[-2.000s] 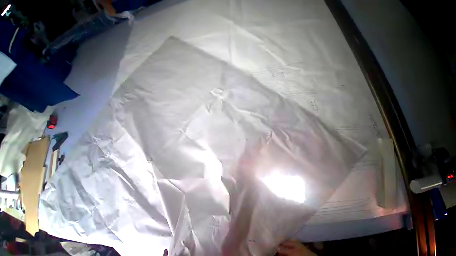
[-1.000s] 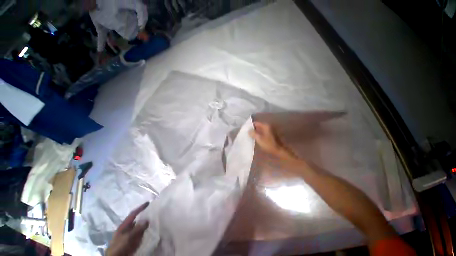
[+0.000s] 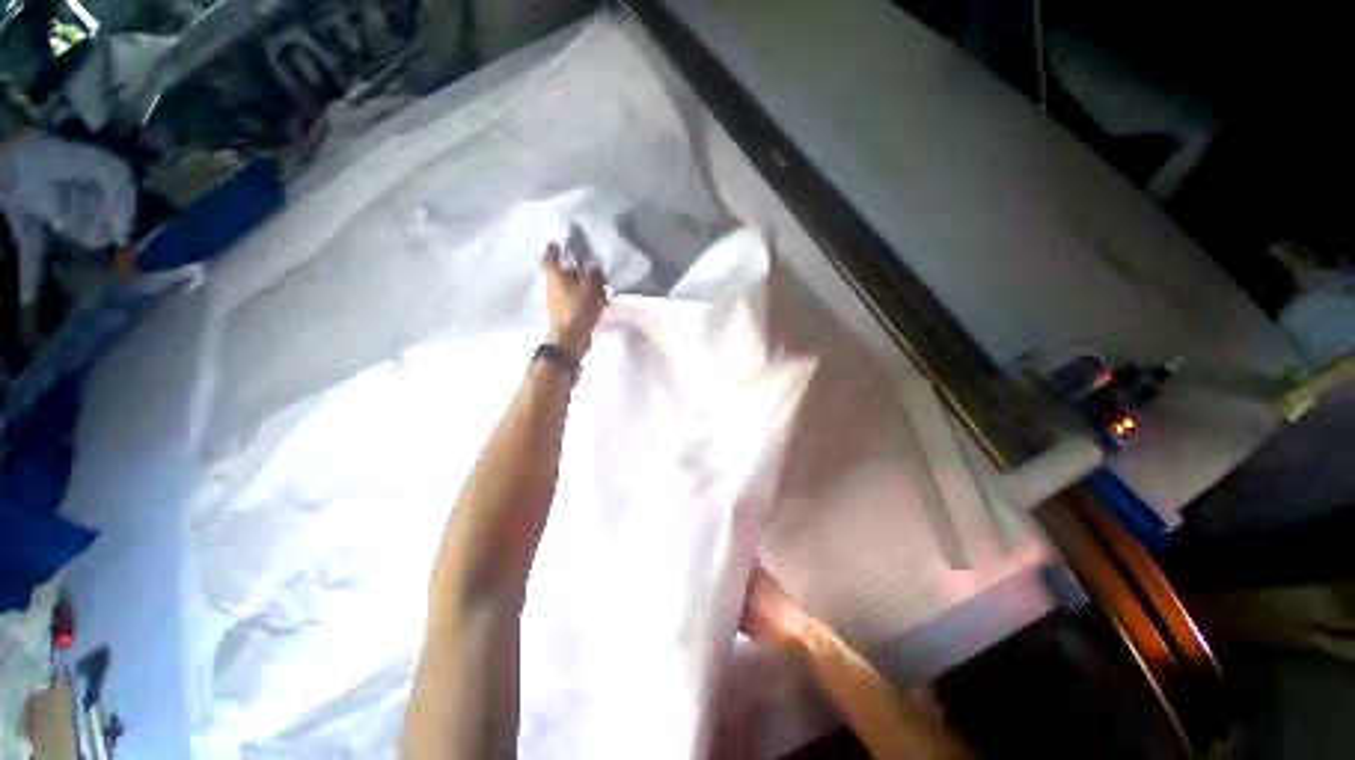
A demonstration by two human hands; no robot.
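Note:
A large white sheet (image 3: 639,490) lies wrinkled over the table, bright with glare and slightly pink, with its right part raised in folds. My left hand (image 3: 575,297), with a dark band at the wrist, reaches far forward and pinches bunched sheet between its fingers. My right hand (image 3: 768,606) is low at the sheet's right edge and grips that edge; its fingers are partly hidden by the sheet.
A dark rail (image 3: 832,238) crosses the table on the right. A cutter unit with red lit digits (image 3: 1125,426) sits on it. A pale strip (image 3: 951,475) lies beside the rail. A person in a pale top (image 3: 67,193) and blue cloth (image 3: 45,475) are at left.
The view has swung right. My left hand has moved from the lower left far forward onto the sheet. My right hand has drawn back towards the near edge, and the sheet's folds have shifted.

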